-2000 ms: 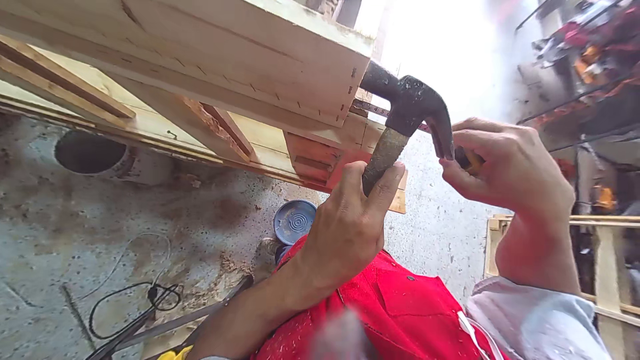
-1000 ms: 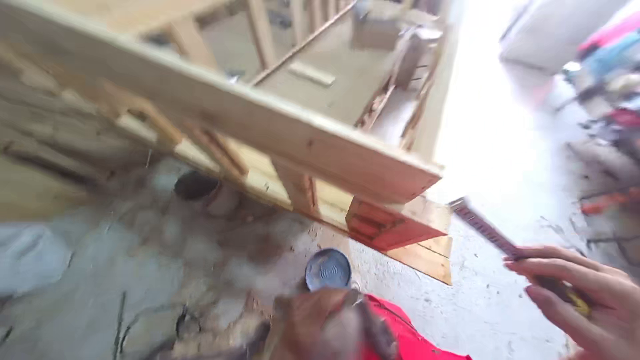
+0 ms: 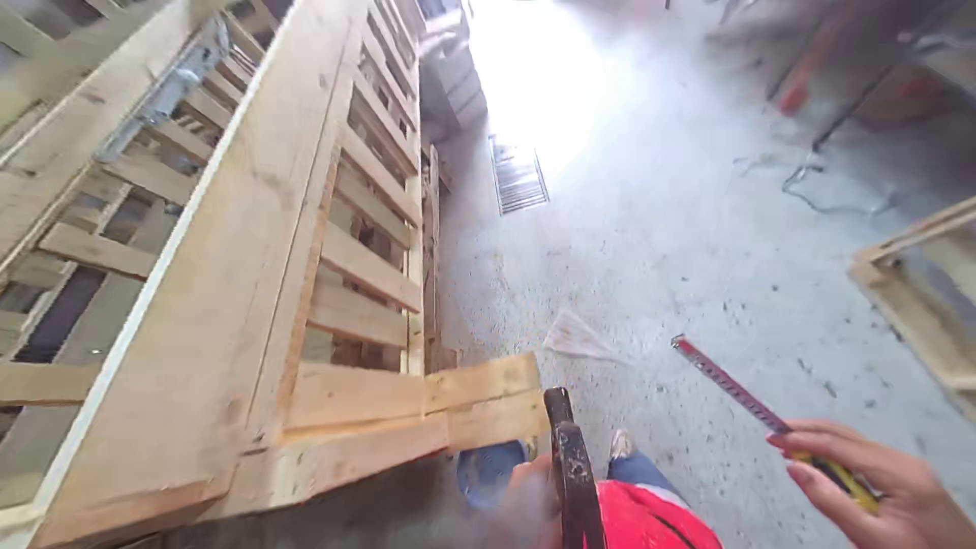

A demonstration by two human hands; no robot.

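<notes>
My left hand (image 3: 526, 499), blurred at the bottom edge, is closed around a claw hammer (image 3: 576, 473), whose dark metal head points upward beside the end of a wooden frame. Most of the hammer's handle is hidden. In my right hand (image 3: 877, 488), at the lower right, is a yellow and black tape measure (image 3: 842, 480) with a short length of its blade (image 3: 732, 385) out. The blade's hooked tip points up and left over the floor, touching nothing. On the left lies the long slatted wooden frame (image 3: 252, 221), with two short boards (image 3: 488, 396) jutting from its near end.
A blue round container (image 3: 488, 473) stands on the floor under the jutting boards. A floor grate (image 3: 520, 174) lies farther off, and a scrap of clear plastic (image 3: 576, 335) nearer. Another wooden frame (image 3: 900, 313) is at the right edge, with a cable (image 3: 831, 202) beyond it.
Two seconds ago my hands were close together, the hammer head beside my right hand; now they are apart. The tape blade is out in front of my right hand. The view has swung strongly.
</notes>
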